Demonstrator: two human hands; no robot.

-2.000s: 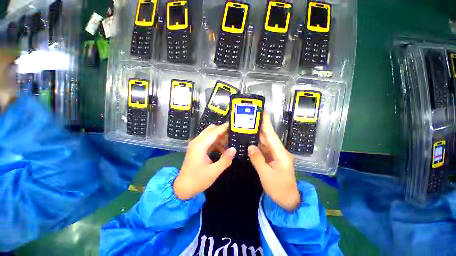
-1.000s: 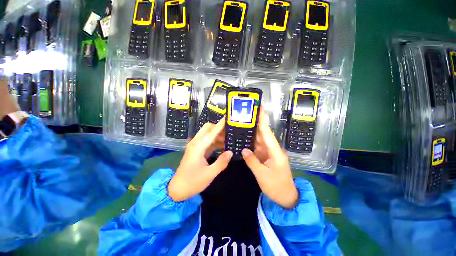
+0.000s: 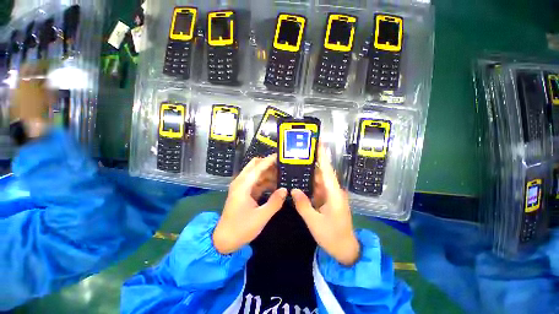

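A black keypad phone (image 3: 297, 147) with a yellow bezel is held upright between both hands, its screen lit blue and white. My left hand (image 3: 250, 205) grips its left side, the thumb on the lower keypad. My right hand (image 3: 326, 211) grips its right side, the thumb also on the lower keys. The phone is above the near edge of the clear blister tray (image 3: 401, 153). Several phones lie face up in the tray in two rows. A tilted phone (image 3: 265, 133) lies partly hidden behind the held one.
At the left, a neighbour's blurred hand (image 3: 32, 101) is over another clear tray (image 3: 79, 30). Small white and green pieces (image 3: 117, 35) lie between the trays. Stacked clear trays with phones (image 3: 502, 184) stand at the right, beside a blue sleeve.
The held phone's screen picture has changed from white and blue to mostly blue. The neighbour's hand at the left has moved over its tray. My hands keep the same grip.
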